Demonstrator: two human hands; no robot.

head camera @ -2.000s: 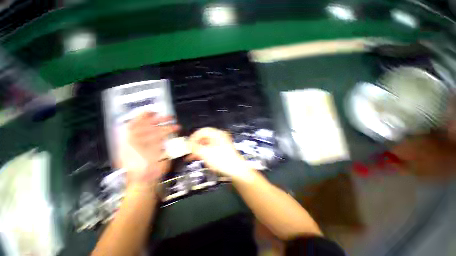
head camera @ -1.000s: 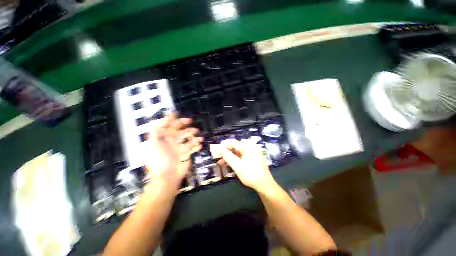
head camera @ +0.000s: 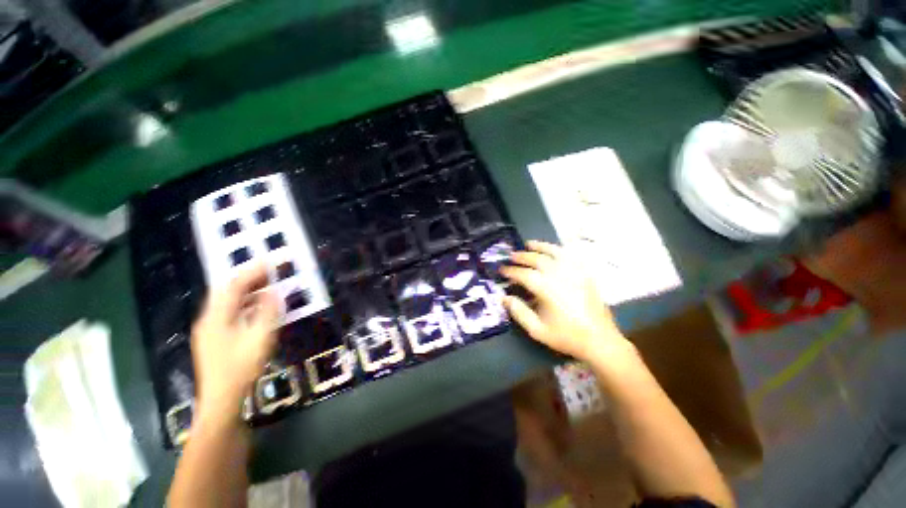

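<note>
The shiny black blister tray (head camera: 397, 189) lies in front of me, with square tan-outlined frames (head camera: 331, 369) in its front-row pockets. A white release liner sheet (head camera: 250, 220) with two columns of black pads lies on the tray's left part. My left hand (head camera: 236, 322) is over the sheet's lower left edge, blurred, fingers bent; whether it holds something I cannot tell. My right hand (head camera: 554, 298) is at the tray's front right corner, fingers spread, with nothing visible in it.
A pale sheet with scraps (head camera: 606, 223) lies right of the tray. A white fan (head camera: 795, 149) stands far right. An adhesive sheet stack (head camera: 84, 422) lies left. A phone (head camera: 45, 233) is at the left edge. A red stool (head camera: 785, 298) and part of a person are at right.
My hands have moved apart, the left to the sheet's lower edge and the right to the tray's right corner. The small pale piece pinched in my right fingers no longer shows. The view has shifted.
</note>
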